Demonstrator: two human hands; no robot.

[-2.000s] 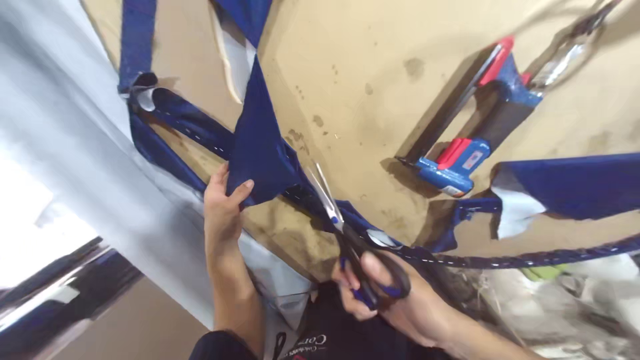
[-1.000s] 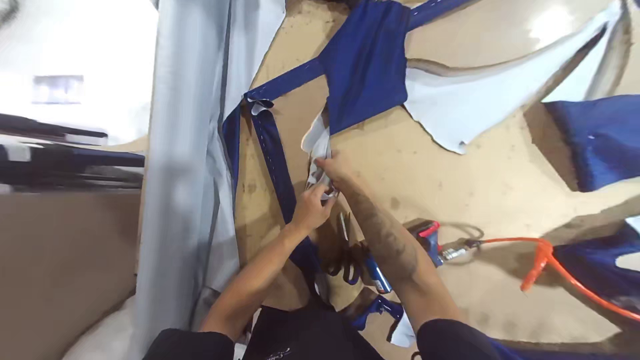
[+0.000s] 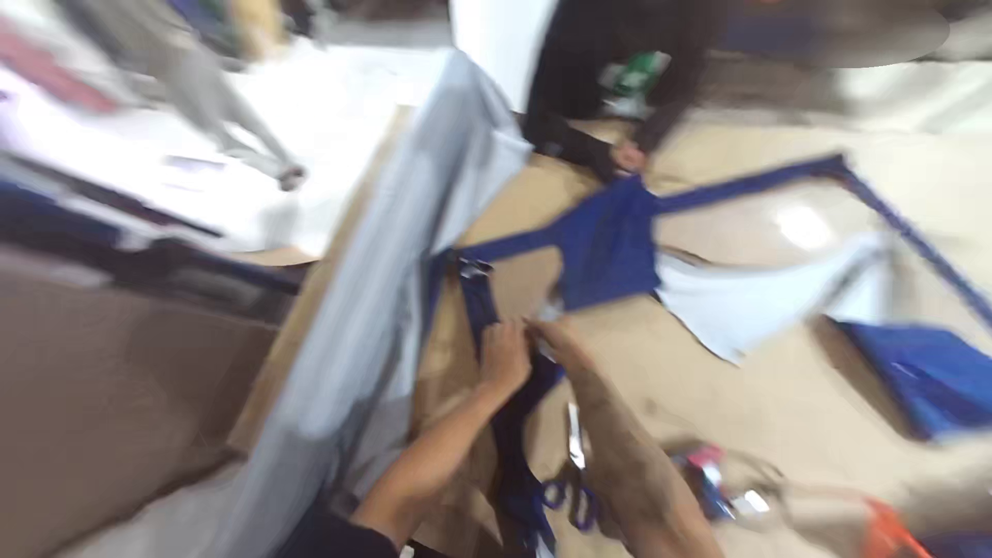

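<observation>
My left hand (image 3: 505, 358) and my right hand (image 3: 559, 341) are close together over a dark blue fabric strip (image 3: 508, 457) on the table; blur hides their exact fingertip grip. A wide blue fabric piece (image 3: 608, 248) lies just beyond them, joined to narrow strips. The scissors (image 3: 574, 473) rest on the table beside my right forearm, with dark blue handles toward me. White fabric (image 3: 725, 302) spreads to the right of the blue piece.
Grey-white fabric (image 3: 372, 294) runs along the left table edge. Across the table, a person in dark clothes has a hand (image 3: 629, 156) at the blue piece's far corner. Blue fabric (image 3: 926, 376), a blurred red-and-blue tool (image 3: 709, 480) and an orange object (image 3: 891, 531) lie to the right.
Two seconds ago my right hand held the scissors; they now lie on the table. Another person's hand now shows at the far side. The view has swung strongly.
</observation>
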